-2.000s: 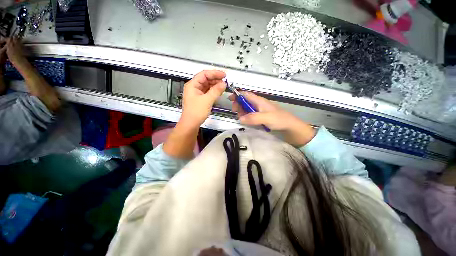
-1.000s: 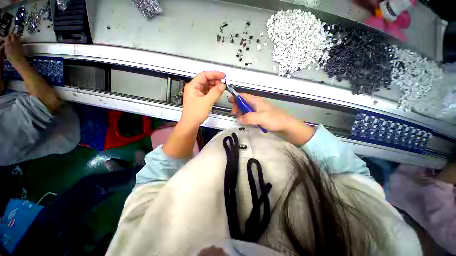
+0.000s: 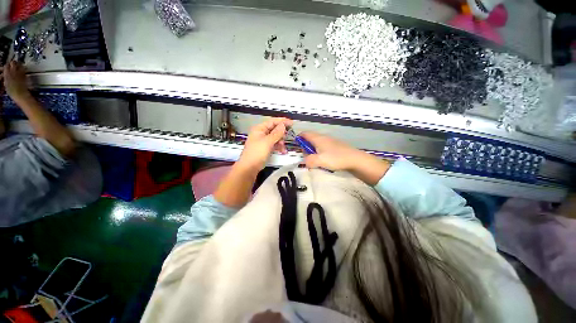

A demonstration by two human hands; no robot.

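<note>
My right hand (image 3: 331, 153) is closed round the blue handles of small pliers (image 3: 304, 144), whose short metal jaws point up and left. My left hand (image 3: 264, 142) has thumb and forefinger pinched together at the jaws. Whatever lies between those fingertips is too small to make out. Both hands are over the near part of the rail, in front of my chest. Dark tiny loose parts (image 3: 297, 55) lie scattered in the grey tray (image 3: 208, 57) beyond the hands.
White parts (image 3: 366, 53), black parts (image 3: 445, 69) and pale parts (image 3: 518, 88) lie heaped at right. A blue carrier tray (image 3: 492, 159) is on the rail (image 3: 158, 82). A black ribbed block (image 3: 83, 41) and a clear bag (image 3: 174, 17) are at left. Co-workers' arms (image 3: 44, 120) show at left.
Both hands and the pliers have come down toward my body, from the rail's far edge to its nearer part. The view has shifted slightly.
</note>
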